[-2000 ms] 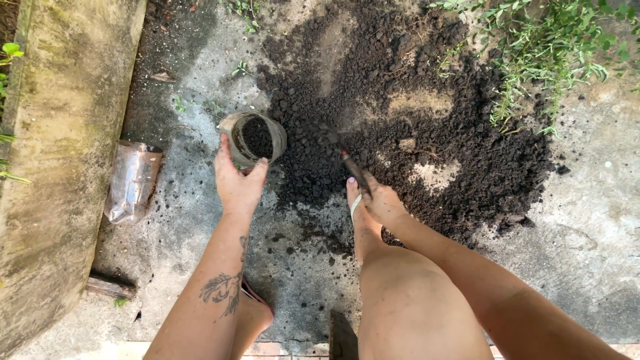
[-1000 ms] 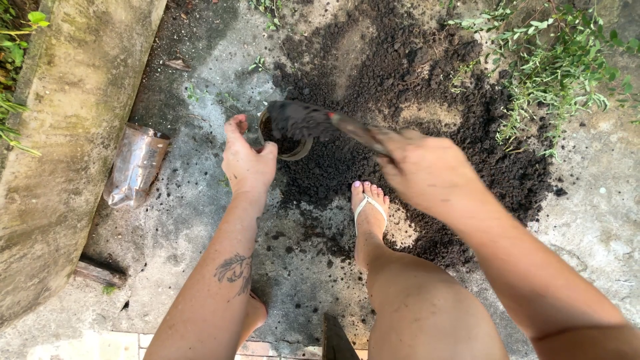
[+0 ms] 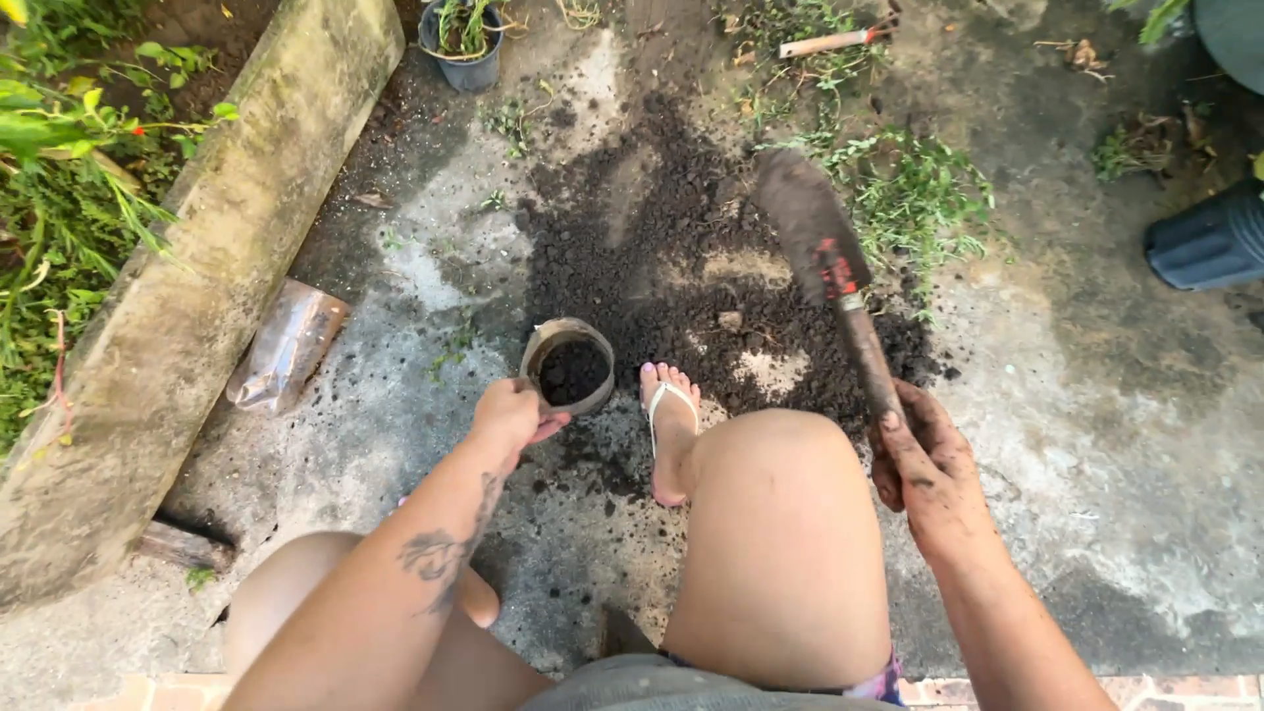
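Observation:
My left hand (image 3: 513, 413) grips the lower left rim of a round, translucent plastic container (image 3: 601, 380) that has dark soil (image 3: 571, 373) inside. My right hand (image 3: 918, 444), smeared with soil, is closed around the handle of a garden trowel (image 3: 815, 232). The trowel's dirty blade points up and to the left, above the spread of loose dark soil (image 3: 612, 257) on the concrete. Red marks show near the base of the blade. The container stands at the lower left edge of the soil, left of my sandalled foot.
A low concrete curb (image 3: 217, 217) borders plants at left, with a clear plastic bag (image 3: 288, 346) beside it. Potted plant (image 3: 464, 49) at top. Pulled weeds (image 3: 918, 188) and a wooden-handled tool (image 3: 829, 42) lie upper right. A black pot (image 3: 1210, 237) lies at far right.
My right hand has moved the trowel from over the container to the right, with its blade now raised over the soil. The view has widened.

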